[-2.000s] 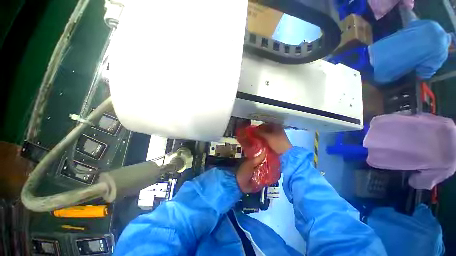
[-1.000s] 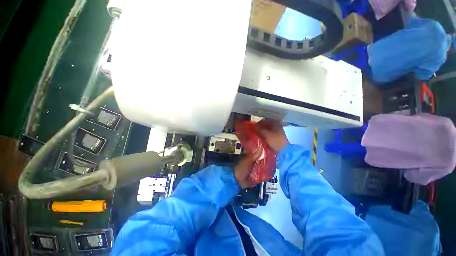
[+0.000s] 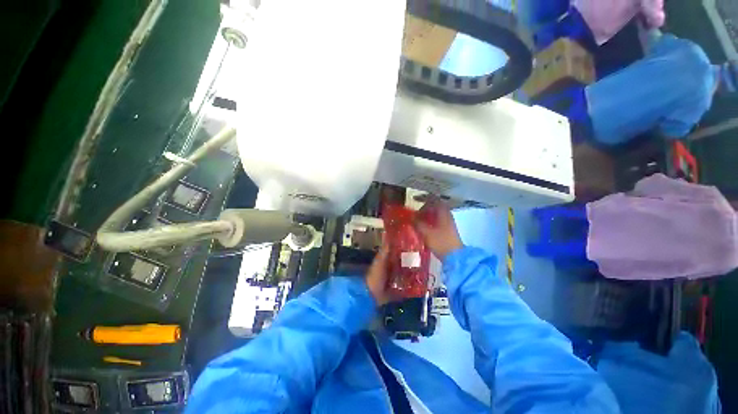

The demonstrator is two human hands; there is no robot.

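A crinkly red plastic bag (image 3: 407, 257) with a small white label is held upright over the fixtures beside the white machine's arm. My left hand (image 3: 378, 276) grips the bag's lower left side. My right hand (image 3: 438, 226) is at the bag's upper right, with its fingers closed on the red plastic near the top. The bag and the machine arm hide part of the fingers. The large white machine (image 3: 477, 149) rises just beyond my hands, with a metal fixture (image 3: 366, 233) left of the bag.
A grey cylinder (image 3: 263, 228) with a pale hose stands left of my hands. On the green bench lie phone assemblies (image 3: 154, 392), a yellow-orange handled tool (image 3: 136, 334) and a thin yellow stick (image 3: 123, 361). People in blue (image 3: 647, 90) and pink (image 3: 659, 230) smocks are at right.
The bag now hangs straighter and its white label faces me. The white machine head and hose have shifted relative to the bench at left, and the view has moved slightly.
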